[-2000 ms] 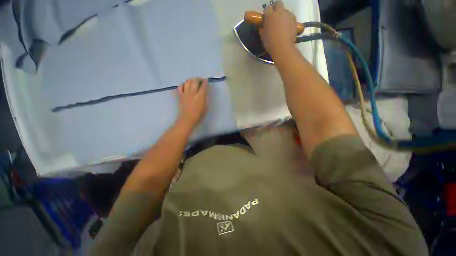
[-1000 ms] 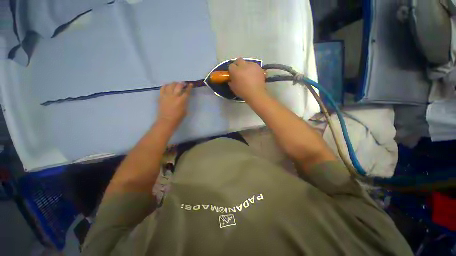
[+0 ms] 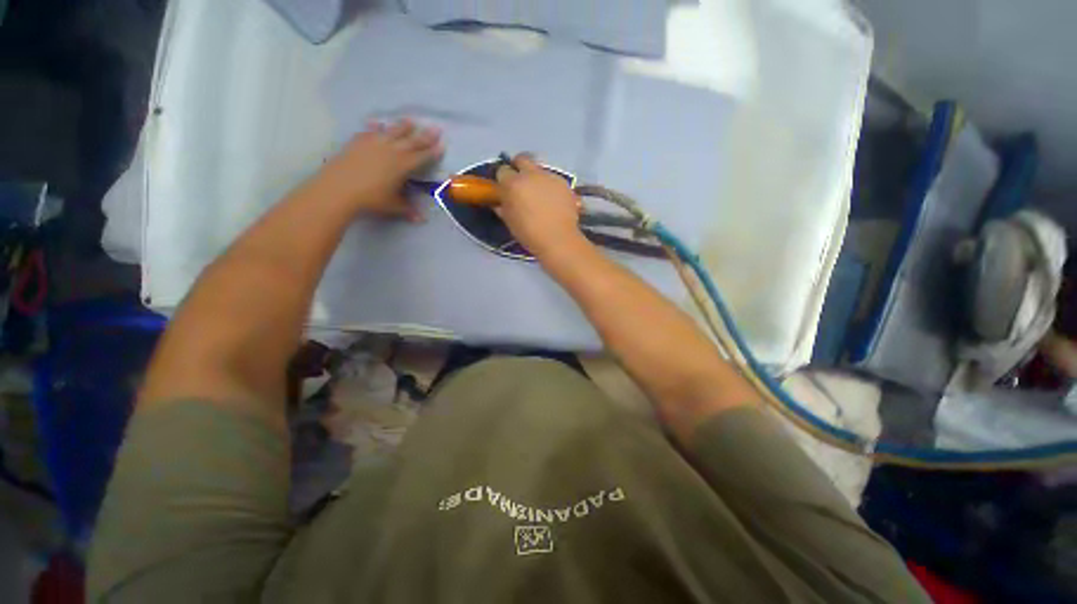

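A light blue-grey garment panel (image 3: pixel 413 277) lies flat on the off-white table cover (image 3: pixel 224 142). The steam iron (image 3: pixel 478 224), dark with a pale rim and an orange-brown handle, stands on the panel over the dark seam, its tip pointing left. My right hand (image 3: pixel 541 210) is closed around the iron's handle. My left hand (image 3: pixel 387 171) lies on the panel just left of the iron's tip, fingers spread. A short bit of dark seam shows between that hand and the tip, and more shows right of the iron.
Other blue-grey pieces (image 3: pixel 543 18) lie at the table's far side. A blue and tan hose pair (image 3: pixel 738 352) runs from the iron off to the right. A white cloth bundle (image 3: pixel 833 413) is below the table's right edge. A blue crate (image 3: pixel 100 389) is at lower left.
My right hand has brought the iron from the bare cover onto the seam and then further left along it. My left hand has moved left and opened flatter. The view has shifted.
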